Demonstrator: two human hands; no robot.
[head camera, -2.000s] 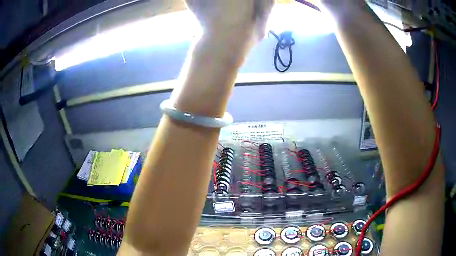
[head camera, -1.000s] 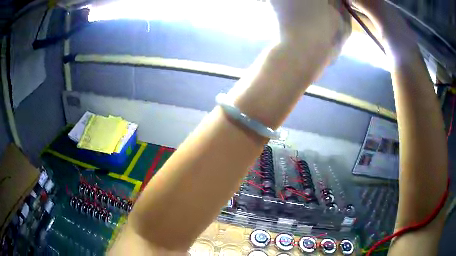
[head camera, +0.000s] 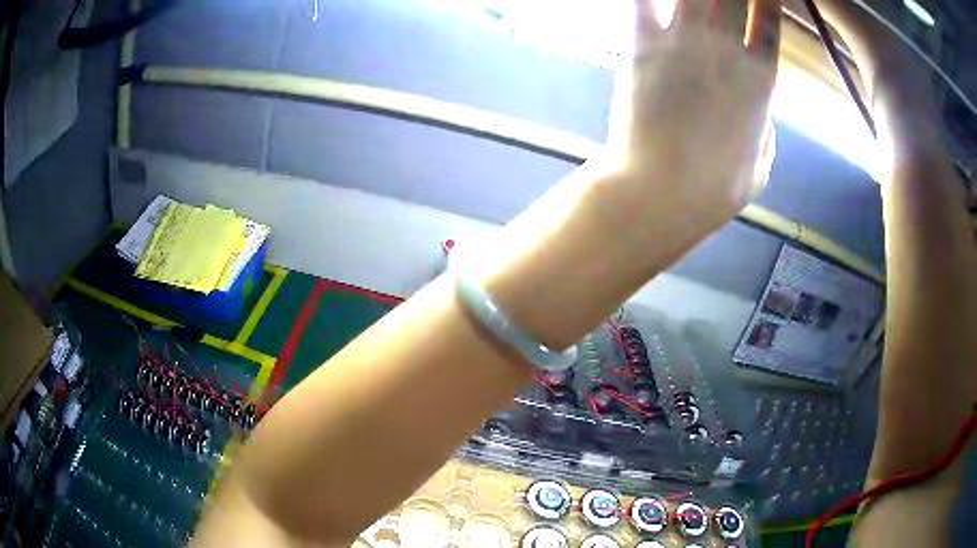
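Note:
My left hand (head camera: 702, 102) is raised at the top, right of centre, with its fingers cut off by the upper edge; a pale bangle (head camera: 509, 332) is on that forearm. My right hand (head camera: 852, 37) is raised at the top right, blurred and partly cut off. A thin dark-red stick or cable (head camera: 841, 64) runs beside it. What either hand holds is hidden. Below, a tan-looking blister tray (head camera: 471, 487) has speaker drivers (head camera: 601, 507) lying flat in round pockets at its right part.
Rear blister trays (head camera: 595, 460) hold dark discs on edge. A slotted tray (head camera: 118, 482) with discs is at left, beside a cardboard sheet (head camera: 19, 340). A blue bin (head camera: 214, 303) carries yellow papers (head camera: 193, 247). A red cable (head camera: 911, 478) crosses my right forearm. A posted sheet (head camera: 798, 321) is behind.
The view has turned, and the bench items sit further left and higher. My left hand and forearm have moved right in the picture. Both hands stay raised near the top edge.

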